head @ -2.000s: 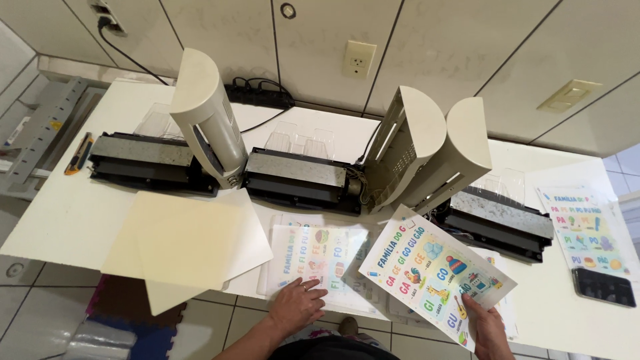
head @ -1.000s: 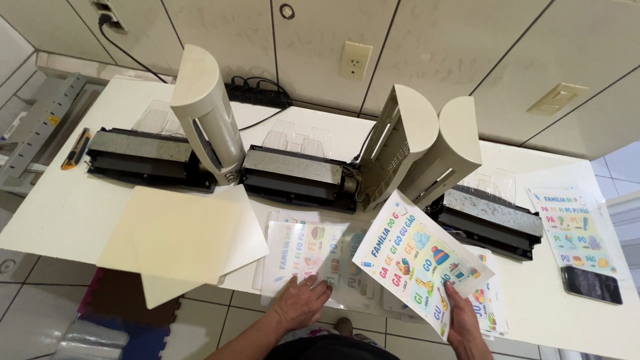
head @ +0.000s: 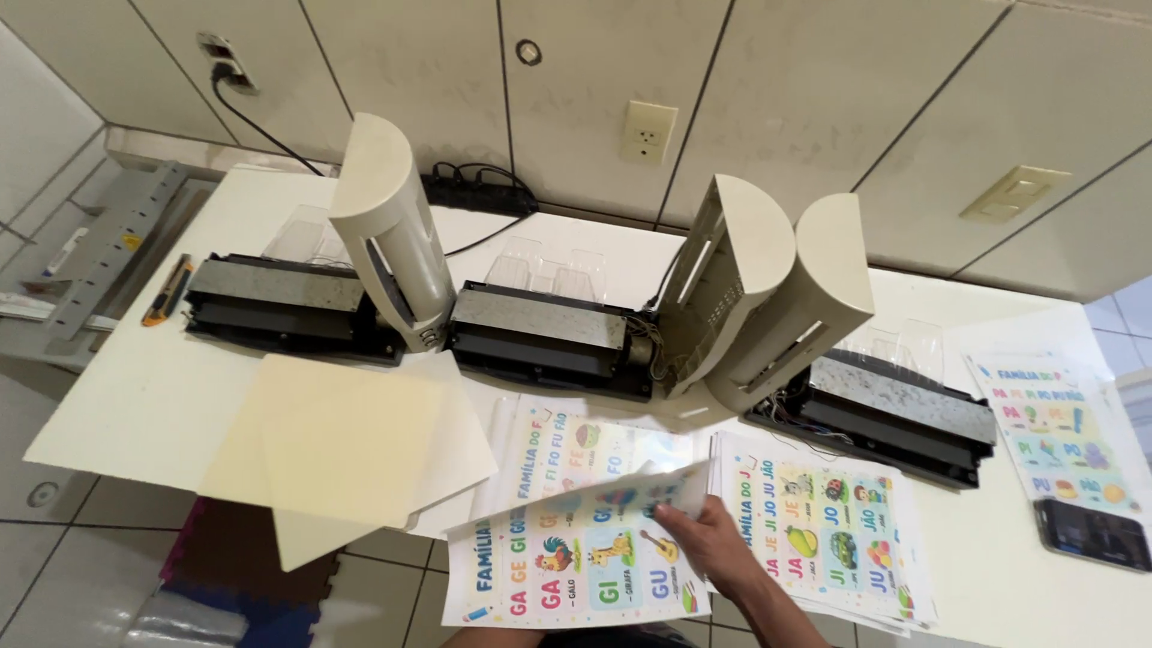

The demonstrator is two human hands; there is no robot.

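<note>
My right hand grips the right edge of a printed sheet headed "FAMÍLIA DO G", which is bent at its upper part. That sheet hides my left hand; only part of the left forearm shows at the bottom edge. Under it, a "FAMÍLIA DO F" sheet lies inside a clear plastic pouch. To the right rests a stack of printed sheets with "FAMÍLIA DO J" on top. Left of the pouch are cream-coloured sheets, partly overhanging the white table's front edge.
Several opened laminator-like machines with upright beige covers stand along the back. A utility knife lies at left. A smartphone touches a "FAMÍLIA DO P" sheet at right. A black power strip is by the wall.
The G sheet has moved left, from above the right stack to over the pouch with the F sheet, uncovering the J sheet. My left hand, earlier seen on the pouch, is now hidden.
</note>
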